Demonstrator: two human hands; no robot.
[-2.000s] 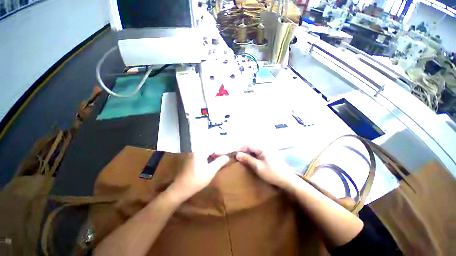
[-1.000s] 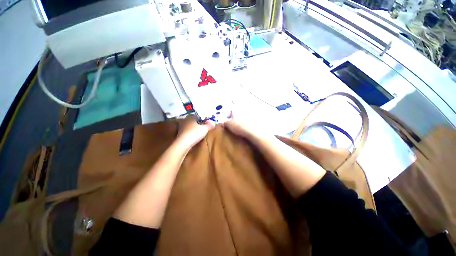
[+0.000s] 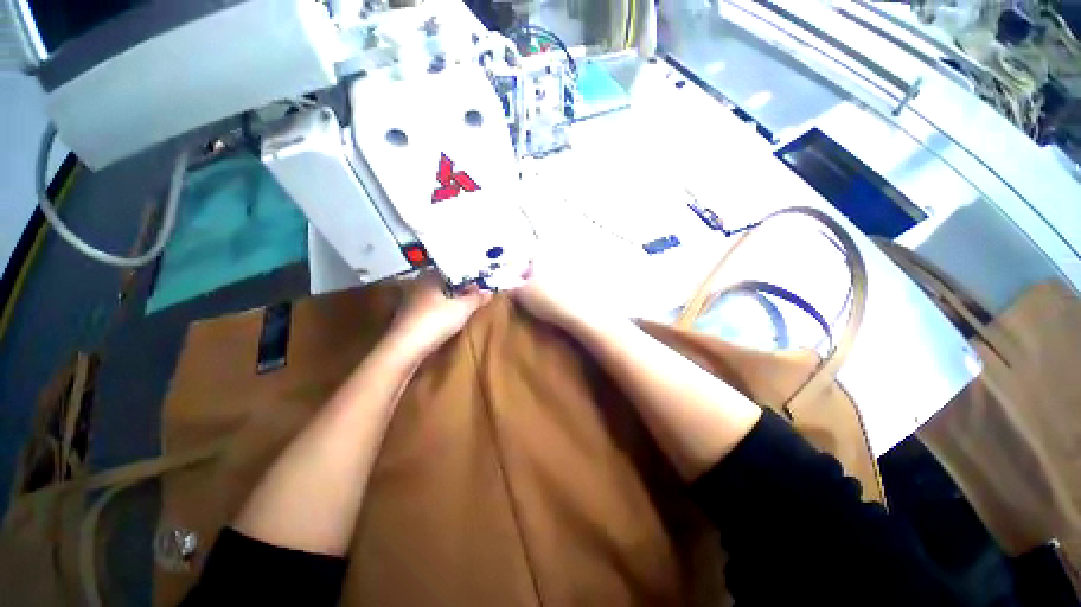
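A brown panel (image 3: pixel 439 474) with a long centre seam hangs over the near table edge. A dark woven label (image 3: pixel 274 337) lies on its left part, and a brown strap (image 3: pixel 856 279) loops at its right. My left hand (image 3: pixel 436 311) and my right hand (image 3: pixel 539 293) hold the panel's top edge, close together under the white sewing machine head (image 3: pixel 433 166) with its red three-diamond mark. The needle area and my fingertips are partly hidden by the head.
A control panel box (image 3: pixel 190 83) with a pale hose stands upper left, above a teal mat (image 3: pixel 225 231). Thread snips (image 3: pixel 708 215) lie on the white table (image 3: pixel 628 178). More brown cloth (image 3: pixel 1019 427) hangs at the right edge; brown straps lie at the left.
Since two seconds ago, both hands have carried the panel's top edge forward to beneath the machine head. The view has moved closer to the head. In the last second the hands stay there.
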